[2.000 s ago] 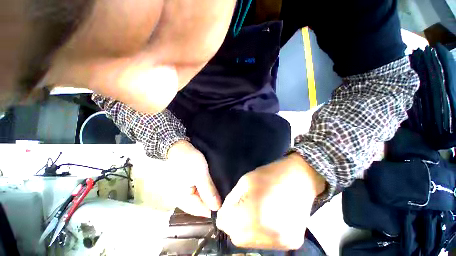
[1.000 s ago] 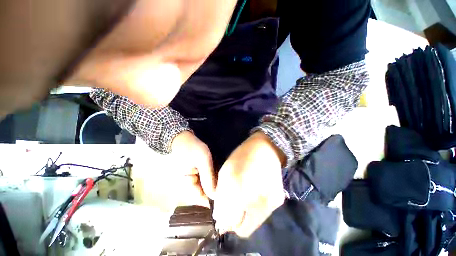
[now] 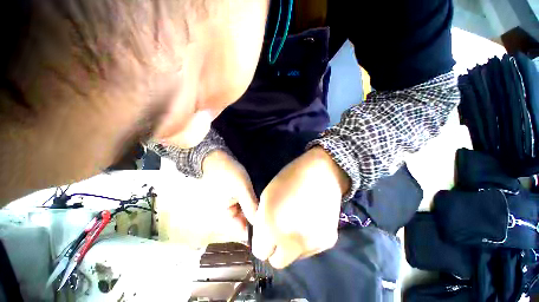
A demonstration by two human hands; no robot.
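Observation:
The wearer's body is at the top, so my left hand is on the picture's right. My left hand (image 3: 298, 212) is curled on a floppy black bag (image 3: 348, 268), whose cloth spreads right and below it. My right hand (image 3: 221, 191) is on the picture's left, partly overexposed, its fingertips meeting the left hand at the cloth's edge. Small dark presser foot parts (image 3: 261, 283) show just below the fingertips. The exact grip and the seam are hidden. A pale zipper (image 3: 354, 220) shows on the cloth beside my left wrist.
Brown ridged machine plate (image 3: 224, 262) lies left of the cloth. The white machine head (image 3: 142, 268) is lower left, with red-handled snips (image 3: 85, 245) on it and black thread guides (image 3: 62, 199) behind. Black bags (image 3: 473, 218) and a black stack (image 3: 499, 109) stand at right. A head covers the upper left.
The black bag has swung from beneath the forearms to the right of my left hand. My left hand has moved leftward and up. The head has come lower, covering the bin and part of the right sleeve.

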